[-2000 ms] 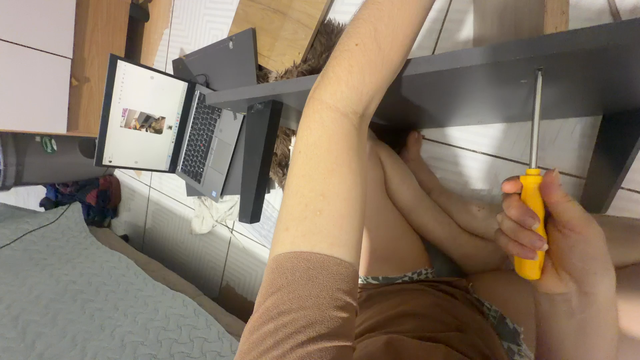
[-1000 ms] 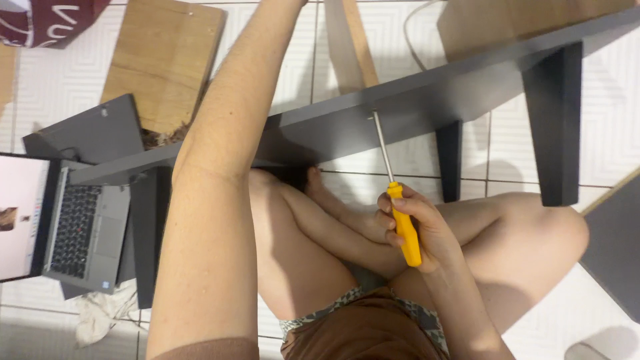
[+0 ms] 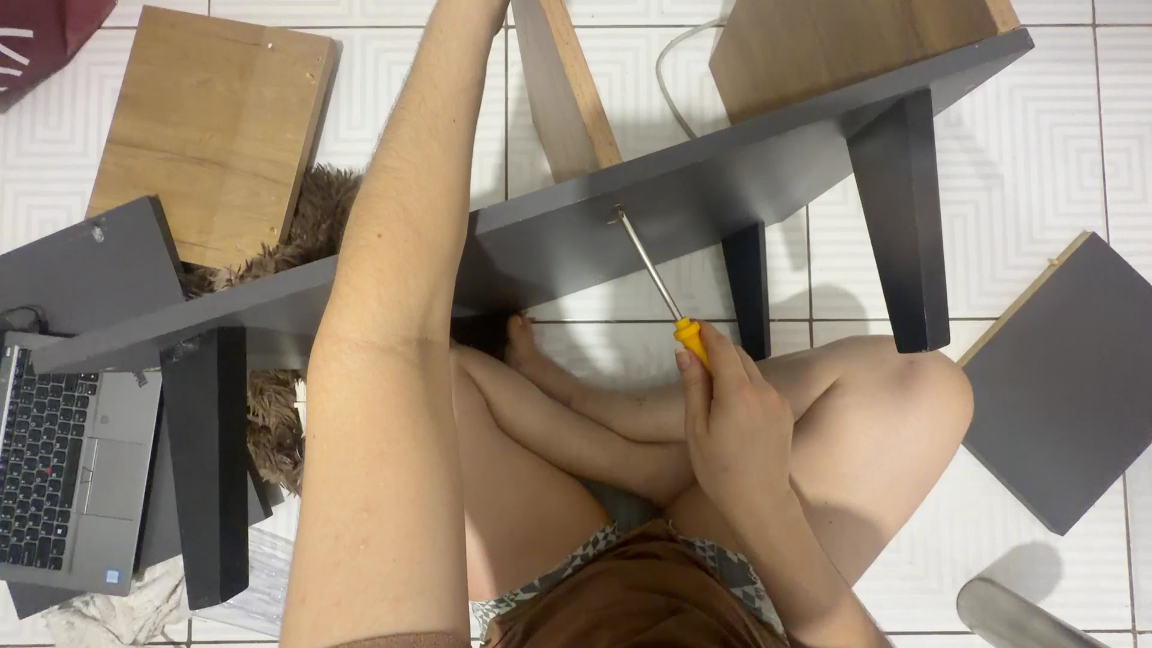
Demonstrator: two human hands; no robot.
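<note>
My right hand [image 3: 740, 418] grips the yellow handle of a screwdriver [image 3: 650, 261]. The tip of its metal shaft meets a small spot, a screw or hole, in the underside of a dark grey board [image 3: 558, 243]. Black tapered legs [image 3: 904, 225] stick out from this board toward me, at its left and right ends. My left arm reaches over the board to the top edge of the view, where only the wrist shows; my left hand lies outside the frame. Behind the board, wooden panels [image 3: 567, 90] stand against its far side.
An open laptop [image 3: 117, 477] lies at the left, beside a brown shaggy fabric [image 3: 277, 423]. A wooden panel [image 3: 211, 126] is at upper left, a loose grey panel [image 3: 1071, 387] at right. A grey cylindrical object [image 3: 1017, 612] is at lower right. My crossed legs are below the board.
The view has swung strongly from the laptop side toward the board. The screwdriver tip stays at the same spot on the board, while my right hand now wraps the handle from above, covering more of it.
</note>
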